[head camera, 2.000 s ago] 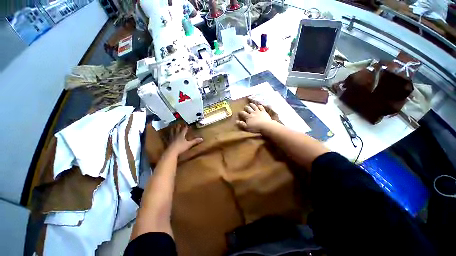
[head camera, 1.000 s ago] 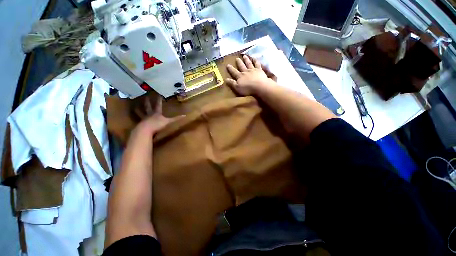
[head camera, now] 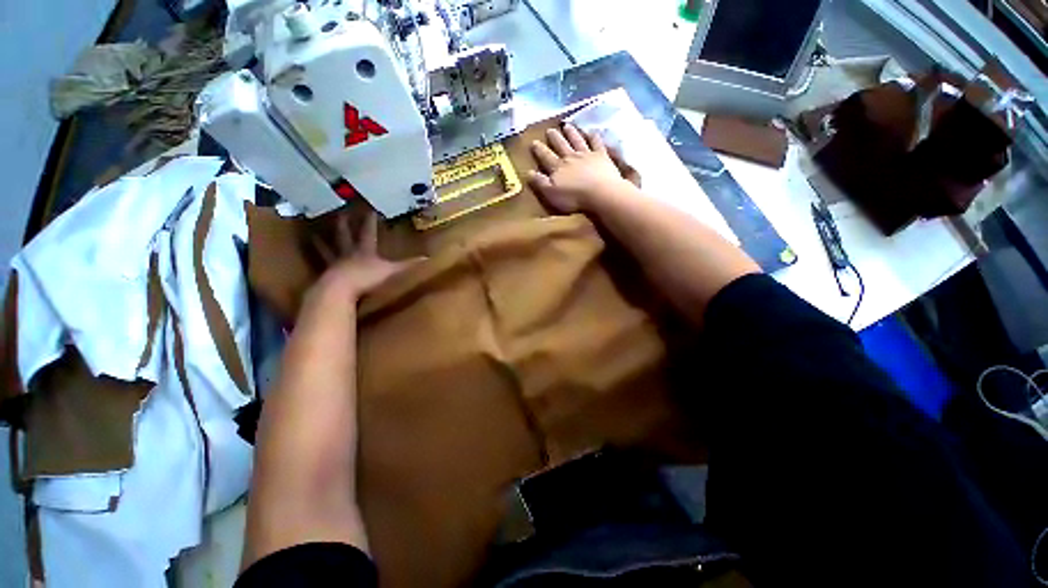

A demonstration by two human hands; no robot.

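A large brown bag panel (head camera: pixel 460 356) lies over the machine plate and hangs down toward my lap, with folds across its middle. The yellow clamp frame (head camera: pixel 471 190) rests on the panel under the white head of the pattern sewing machine (head camera: pixel 345 109). My left hand (head camera: pixel 354 262) lies on the panel left of the frame, fingers spread, partly in the shade of the machine head. My right hand (head camera: pixel 571 170) lies flat on the panel right of the frame, fingers spread. Neither hand grips anything.
White-backed panels (head camera: pixel 103 276) are piled left of the machine. A white template sheet (head camera: pixel 678 172) lies on the dark plate (head camera: pixel 753 224). At the right are a control screen (head camera: pixel 753 46), dark brown pieces (head camera: pixel 908 149), a small black tool (head camera: pixel 830 236) and something blue (head camera: pixel 902 362).
The view has moved closer and lower over the machine since the oldest frame. Both hands stay spread on the panel at either side of the clamp frame, with no clear movement.
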